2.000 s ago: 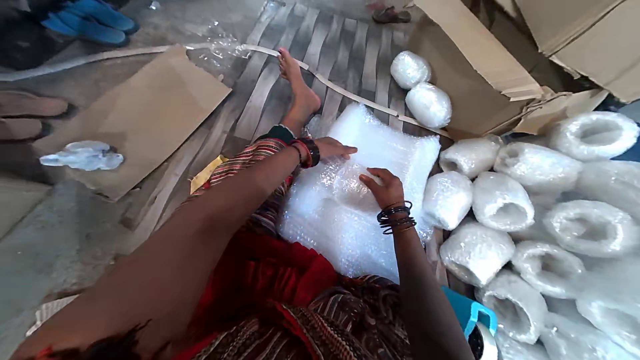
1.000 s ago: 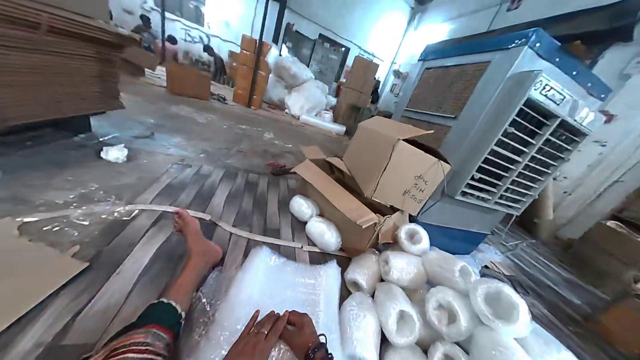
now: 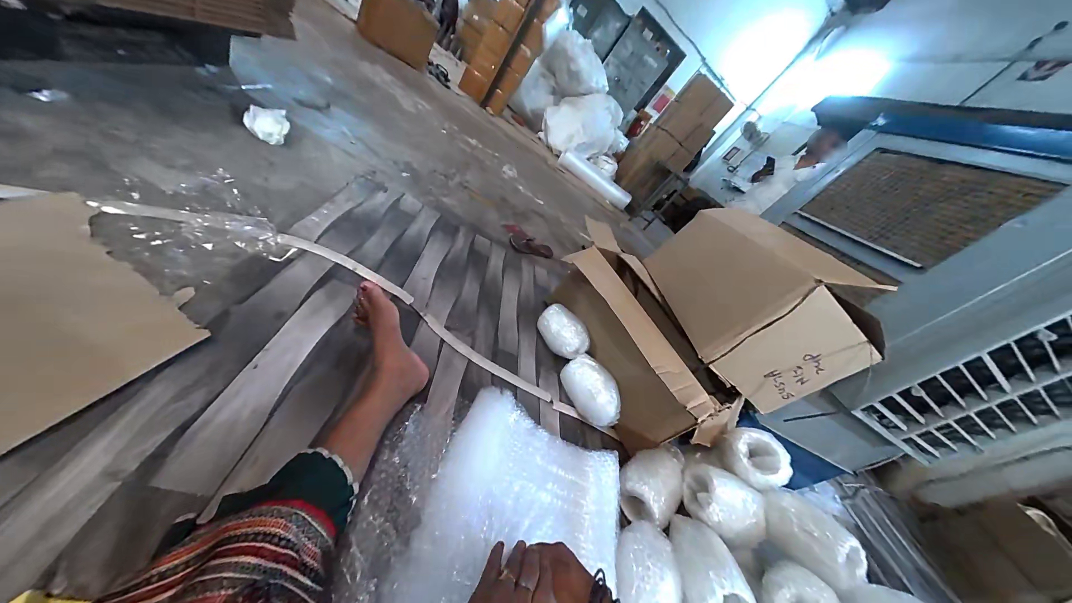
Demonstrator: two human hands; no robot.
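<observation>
At the bottom edge, my left hand (image 3: 505,576) and my right hand (image 3: 564,574) lie close together, fingers over a stack of bubble wrap sheets (image 3: 528,477). A ring shows on a finger, and dark bracelets circle the right wrist. The frame edge cuts off both hands, so any hold beneath the fingers is hidden. Loose clear plastic film (image 3: 385,502) lies left of the stack, beside my leg. Many rolls wrapped in clear film (image 3: 724,502) are heaped to the right. Two smaller wrapped rolls (image 3: 590,389) rest above the stack, against a cardboard box.
Opened cardboard boxes (image 3: 754,293) stand at right before a large air cooler (image 3: 930,209). Torn cardboard (image 3: 75,310) lies at left on the striped mat (image 3: 285,377), crossed by a pale strap (image 3: 477,360). Behind are plastic bags (image 3: 578,117), stacked cartons and a person (image 3: 783,180).
The view has swung up from the lap toward the room. My hands were apart over the bubble wrap two seconds ago and are now close together near its lower part.
</observation>
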